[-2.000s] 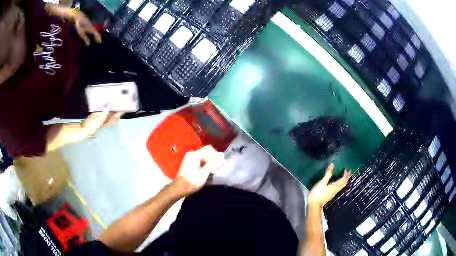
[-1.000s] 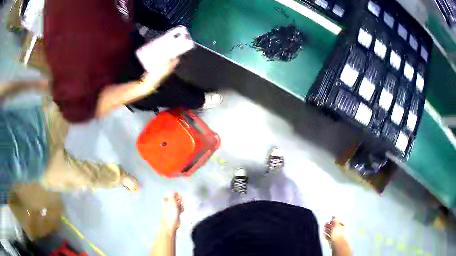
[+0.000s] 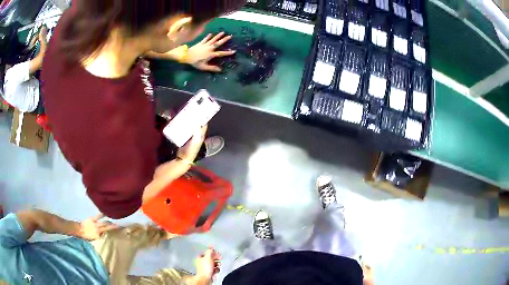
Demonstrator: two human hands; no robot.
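Note:
My left hand [image 3: 207,264] is low in the picture, left of my dark top, with fingers partly curled; whether it holds anything cannot be told. My right hand [image 3: 366,274] shows only as a sliver beside my top at the bottom edge. Both are well away from the bench. Loose small black parts [image 3: 258,62] lie in a spread pile on the green mat [image 3: 223,92]. Right of them stands a stack of black blister trays [image 3: 304,97] with rows of black front housings with pale keypads [image 3: 349,82].
A person in a dark red shirt [image 3: 103,128] leans over the bench, one hand [image 3: 203,53] by the pile, the other holding a white phone [image 3: 192,118]. A red stool [image 3: 184,203] stands below. A person in teal [image 3: 56,259] is lower left. A cardboard box [image 3: 410,183] sits under the bench.
The view has swung, and the bench stands further left. The person in red has bent over the mat and reached to the parts. My right hand has mostly gone behind my top.

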